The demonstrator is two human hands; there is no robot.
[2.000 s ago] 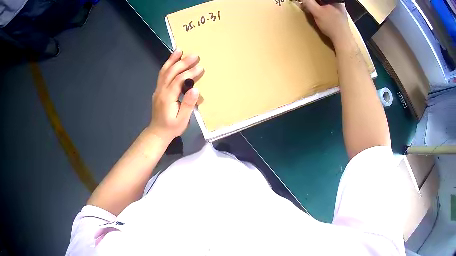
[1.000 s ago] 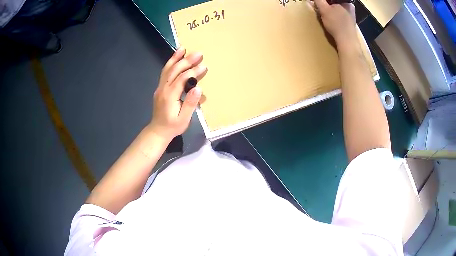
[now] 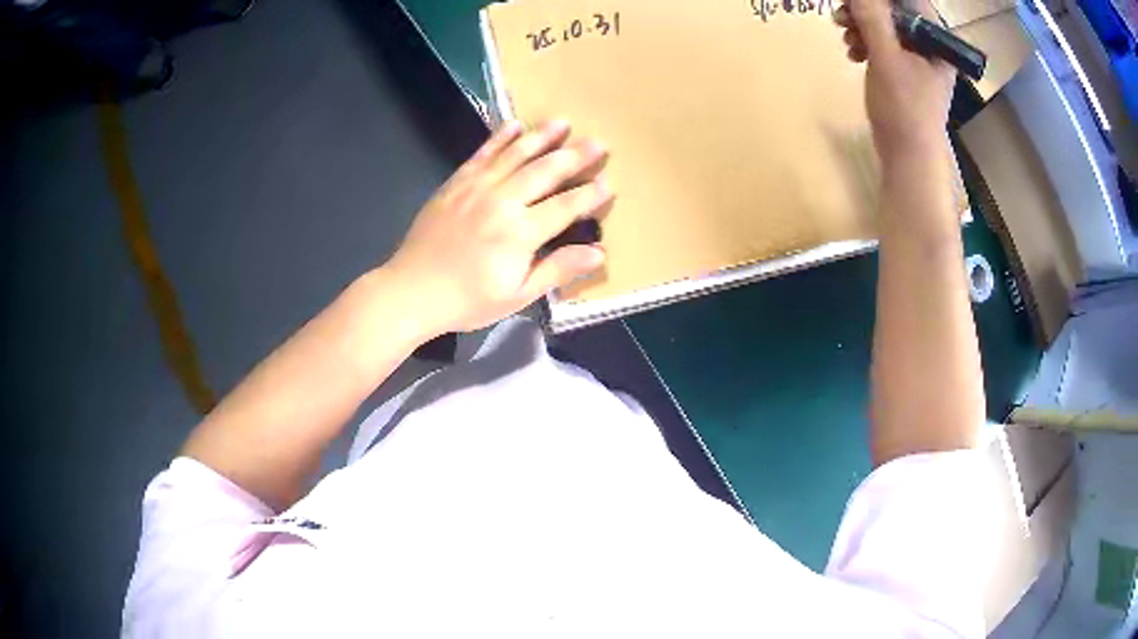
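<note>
A tan cardboard sheet [image 3: 711,137] lies on a white foam tray [image 3: 749,265], whose edge shows along the near side. Black handwriting [image 3: 573,33] reading "25.10.31" is at its upper left, with more writing at the upper right. My left hand [image 3: 518,225] lies over the sheet's left edge, with the small black marker cap [image 3: 572,237] between thumb and fingers. My right hand [image 3: 892,50] is at the sheet's upper right beside the writing and holds a black marker pen [image 3: 945,48]; the pen's tip is hidden.
The tray lies on a green bench [image 3: 774,387] with a white tape roll [image 3: 980,278] to its right. Brown cardboard [image 3: 1017,187] and a cluttered shelf are at the right. Grey floor with a yellow line [image 3: 146,250] is at the left. Dark cloth-like items are at the upper left.
My left hand has moved right, further onto the sheet. My right hand has moved right in view and more of the marker shows. More writing shows at the upper right. The view has shifted slightly.
</note>
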